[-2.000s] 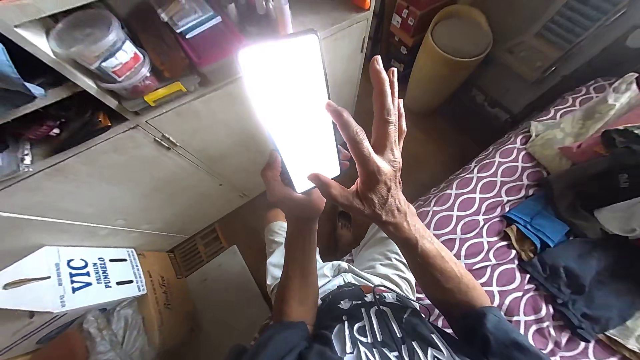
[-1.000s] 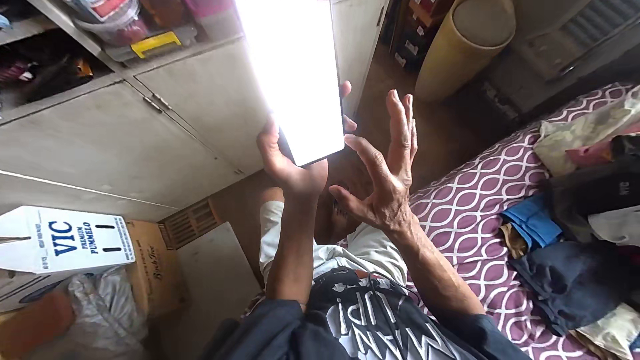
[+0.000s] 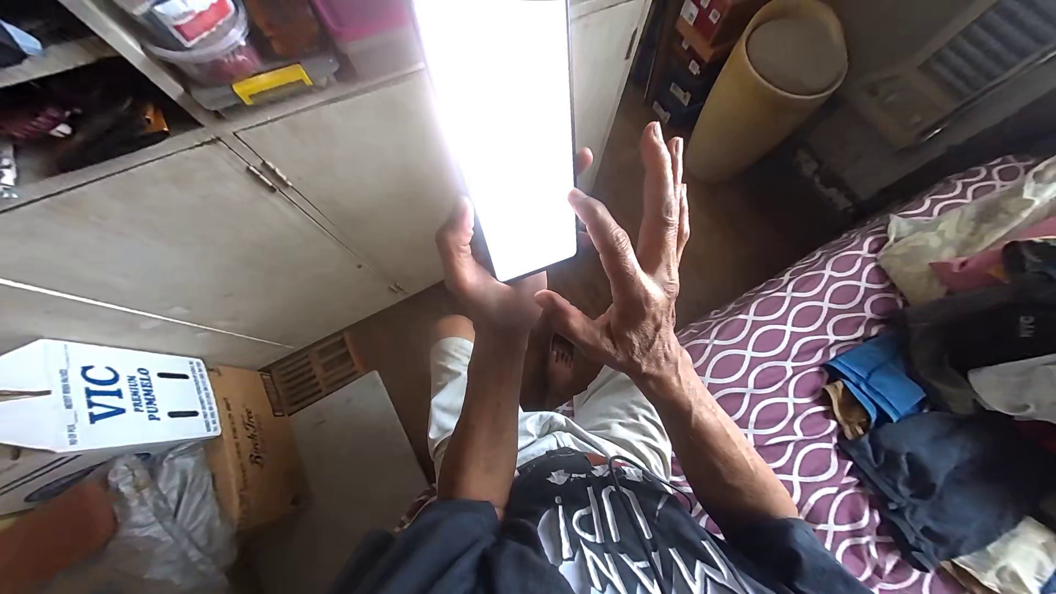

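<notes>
A smartphone (image 3: 511,140) with a screen glaring white is held upright in front of me; its top runs out of the frame. My left hand (image 3: 491,276) grips its lower part from behind, with the thumb along the left edge and fingertips showing at the right edge. My right hand (image 3: 635,289) is beside the lower right corner of the phone, fingers spread and nothing held. Its index fingertip is close to the right edge; whether it touches cannot be told. Glare hides whatever the screen shows.
Pale cabinet doors (image 3: 330,173) stand ahead at left, below shelves with plastic tubs (image 3: 198,33). Cartons (image 3: 256,454) lie lower left. At right, a bed with a patterned purple sheet (image 3: 792,330) bears piled clothes (image 3: 957,478); a yellowish cylindrical bin (image 3: 734,107) stands beyond.
Two seconds ago my right thumb and index finger were at the phone's lower part; the thumb is now away from it. The phone sits higher in view, its top cut off.
</notes>
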